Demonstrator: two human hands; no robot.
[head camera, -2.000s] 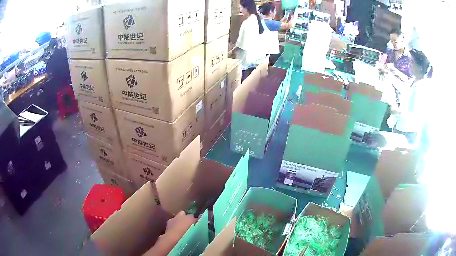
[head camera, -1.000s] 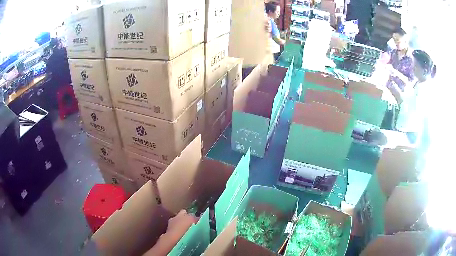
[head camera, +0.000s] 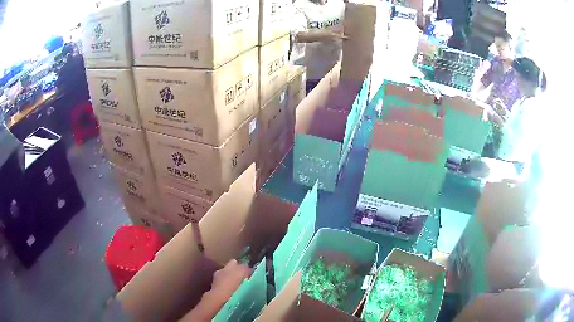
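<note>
My left hand (head camera: 230, 275) reaches from the bottom edge into an open retail carton (head camera: 227, 217) with tall brown flaps. Its fingertips are beside a small dark-green item (head camera: 245, 256); blur and the carton hide whether they hold it. My right hand is not in view. Right of the carton, a parts bin (head camera: 345, 243) holds a heap of small green packets (head camera: 326, 283). A second bin (head camera: 412, 256) beside it holds a brighter, fuller heap (head camera: 396, 292).
Stacked master cartons (head camera: 178, 104) stand at the left, a red stool (head camera: 133, 250) below them. More retail cartons (head camera: 403, 160) stand on the green table (head camera: 327, 210). A person (head camera: 318, 41) stands behind with a brown board (head camera: 359, 38); others are at the back right.
The person at the back has come nearer, and the brown board now stands upright behind the far carton row. My left hand stays inside the carton, almost unmoved.
</note>
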